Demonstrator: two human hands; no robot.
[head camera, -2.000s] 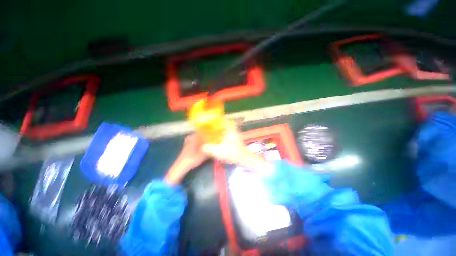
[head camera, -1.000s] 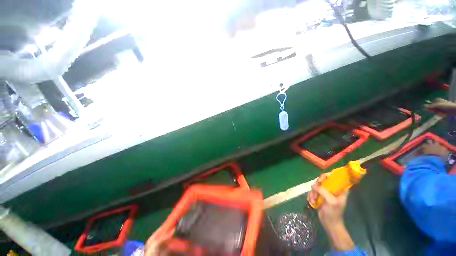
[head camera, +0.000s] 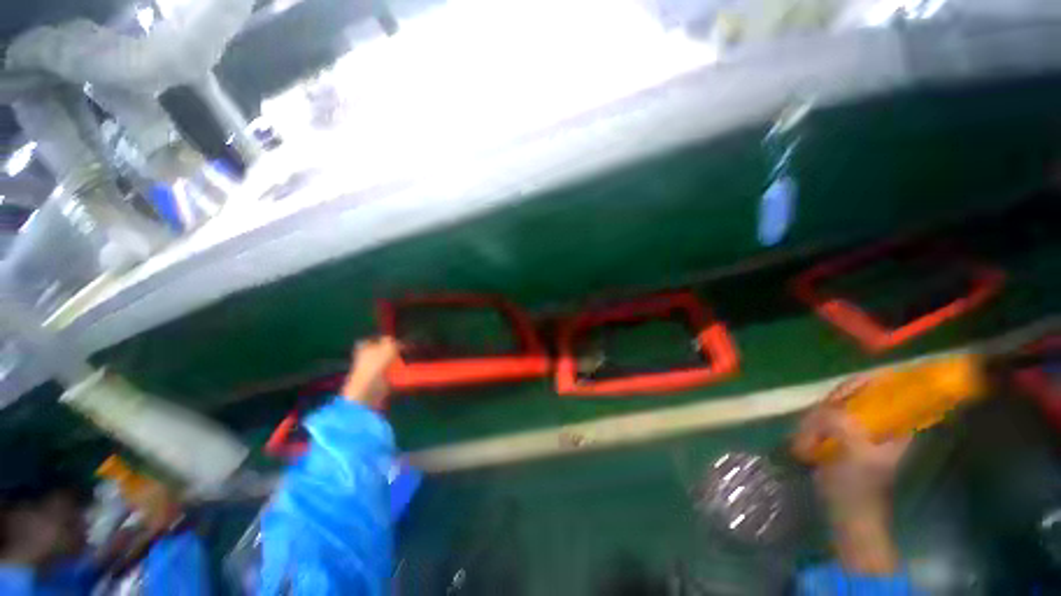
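Observation:
The picture is blurred. My left hand (head camera: 370, 368) holds the near left corner of a red foam tray (head camera: 471, 371) on the green conveyor belt. A dark tablet-like unit lies inside the tray, its details too blurred to tell. My right hand (head camera: 855, 448) is wrapped around the yellow-orange electric screwdriver (head camera: 925, 396), held up at the right, above the bench side of the pale rail (head camera: 652, 428). The round screw dish (head camera: 745, 498) with silvery bits sits on the bench to the left of my right hand.
A second red tray (head camera: 652, 381) stands just right of the first, and another (head camera: 881, 332) farther right. Part of a red tray (head camera: 283, 435) shows behind my left arm. A blue tag (head camera: 776, 212) hangs above the belt. Another person's arm (head camera: 175, 565) is at lower left.
The red tray that my left hand held raised near the camera is now over at the belt, farther away. My right hand and the screwdriver appear farther right. The view has shifted.

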